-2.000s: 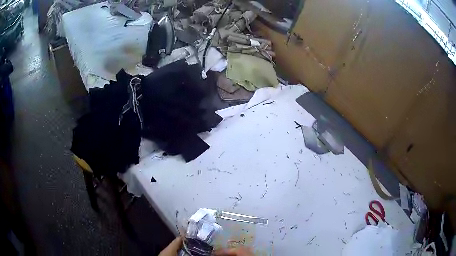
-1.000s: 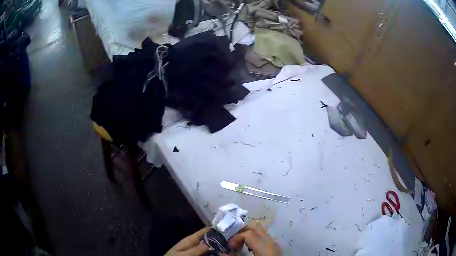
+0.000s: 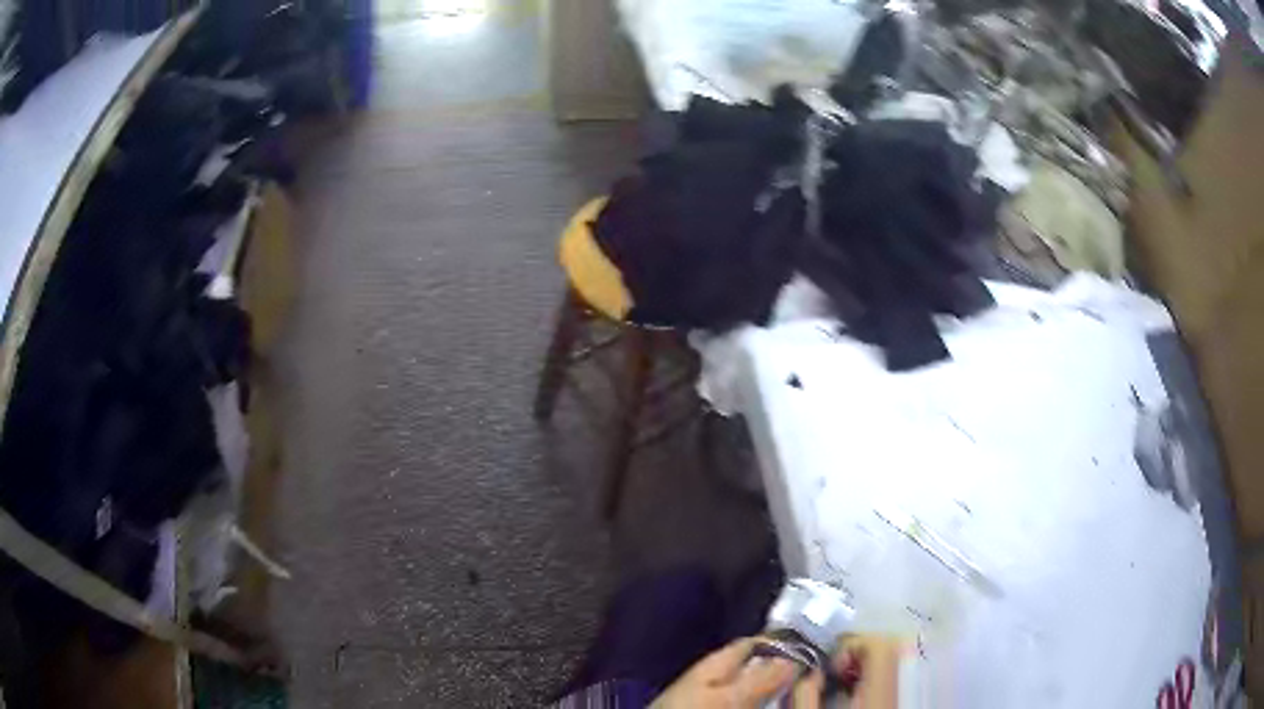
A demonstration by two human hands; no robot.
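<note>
My left hand (image 3: pixel 728 676) is at the bottom edge, partly cut off, with its fingers on a small bundle of white and dark striped pieces (image 3: pixel 808 612). My right hand (image 3: pixel 876 670) is on the other side of the bundle, blurred and cut off, with its fingers against it. Both hands hold the bundle at the near left edge of the white table (image 3: pixel 984 443). A narrow template (image 3: pixel 936 550) lies on the table beyond the hands, blurred.
A black cloth bundle (image 3: pixel 901 222) tied with pale string lies at the table's far end and over a yellow-topped stool (image 3: pixel 593 263). Dark cloth heaps (image 3: pixel 111 333) stand left of the floor aisle (image 3: pixel 416 360). Red scissor handles (image 3: pixel 1178 686) show bottom right.
The view has swung left, showing more floor and the dark heaps. The hands and bundle appear further right in the picture. Both hands still hold the bundle.
</note>
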